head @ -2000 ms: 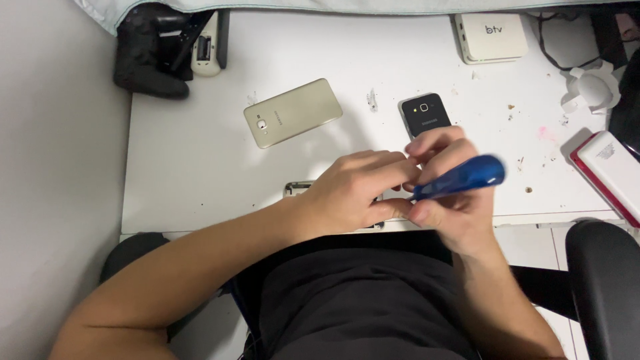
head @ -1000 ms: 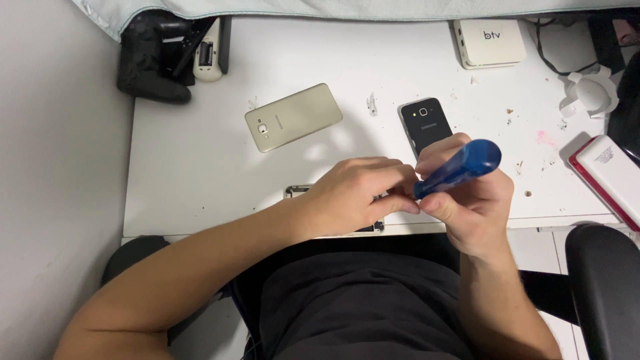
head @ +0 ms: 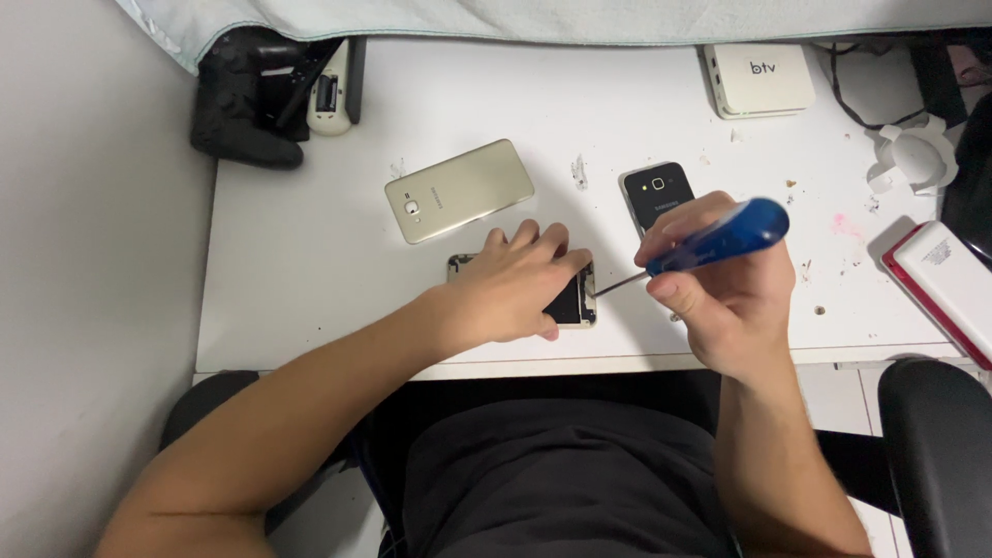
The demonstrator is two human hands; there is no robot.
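Observation:
My left hand [head: 515, 283] lies spread over an opened smartphone body [head: 570, 302] near the table's front edge, its fingers and thumb at the phone's long edges; most of the phone is hidden under it. In my right hand [head: 728, 294] is a screwdriver with a blue handle [head: 717, 236]. The screwdriver's thin shaft points left and down, its tip at the right end of the phone body. A gold Samsung back cover [head: 469, 190] rests behind my left hand. Behind my right hand lies a black Samsung phone [head: 659, 194], partly covered by the fingers.
A black game controller [head: 232, 108] and a remote with its battery bay exposed [head: 329, 101] sit at the back left. At the back right are a white box [head: 763, 81], a cable and a white plastic bracket [head: 914, 159]. A white and red device [head: 945, 279] lies at the right edge.
My hands, close together before, are now apart. The left hand has spread its fingers over the phone body, and the screwdriver's shaft and the phone's right end have come into view.

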